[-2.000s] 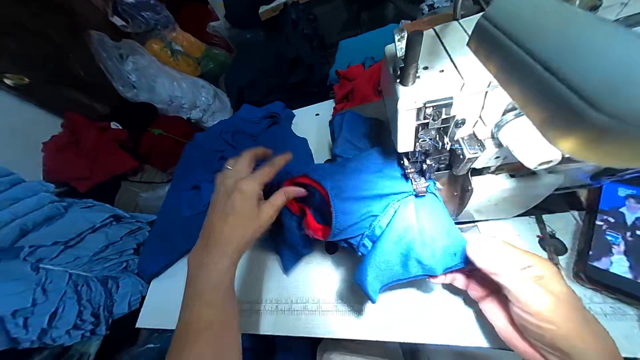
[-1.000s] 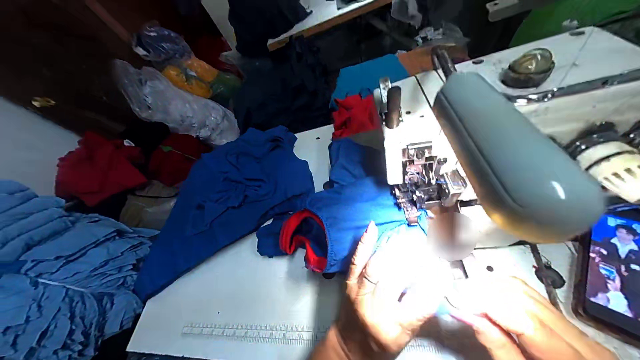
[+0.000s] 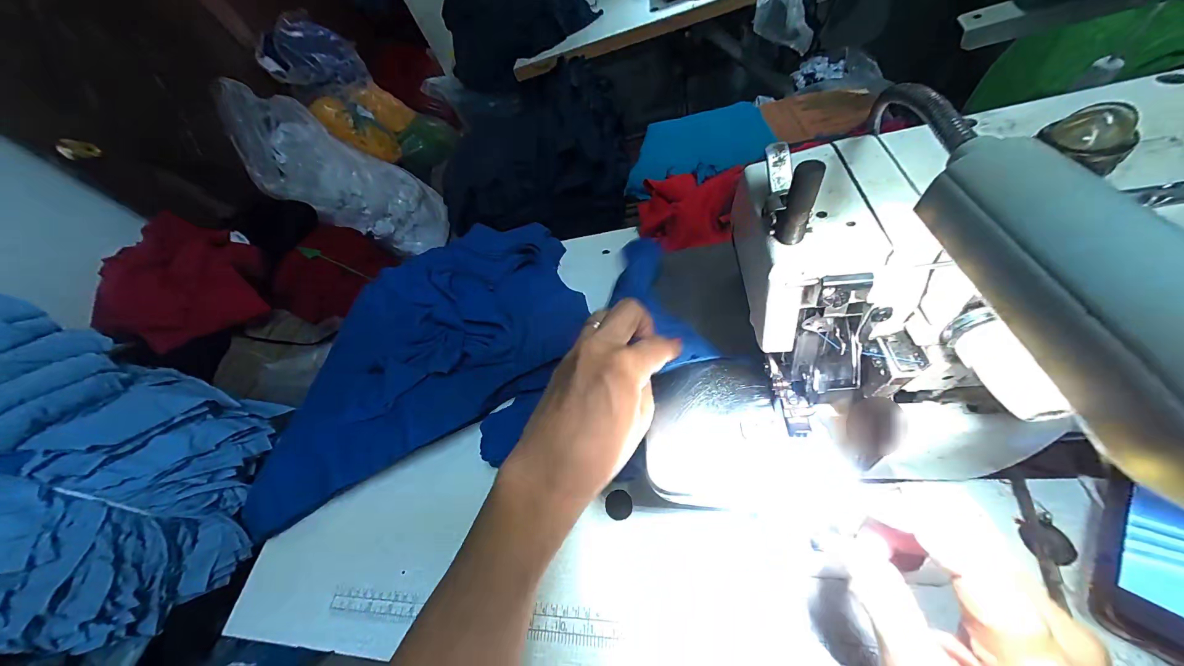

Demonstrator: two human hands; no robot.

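Observation:
My left hand (image 3: 606, 393), a ring on one finger, is closed on blue fabric (image 3: 671, 333) to the left of the sewing machine's needle area (image 3: 795, 398). Part of that fabric is blurred and rises behind the fingers. A larger blue garment (image 3: 444, 333) lies crumpled on the white table to the left. Under the lamp's glare, at the lower right, is my right hand (image 3: 980, 583), its fingers partly washed out. Something small and dark reddish shows beside its fingers; whether it is held cannot be told.
The machine lamp (image 3: 1064, 268) hangs over the right side. A phone (image 3: 1147, 555) lies at the right edge. Pleated light blue fabric (image 3: 102, 490) is stacked at the left, with dark red cloth (image 3: 180, 282) and plastic bags (image 3: 342, 166) behind. A ruler scale (image 3: 573, 624) runs along the table's front.
The blue piece with the red-edged opening is no longer at the needle area, where the bare machine bed now shows. My left hand has moved left and up from there, gripping blue fabric.

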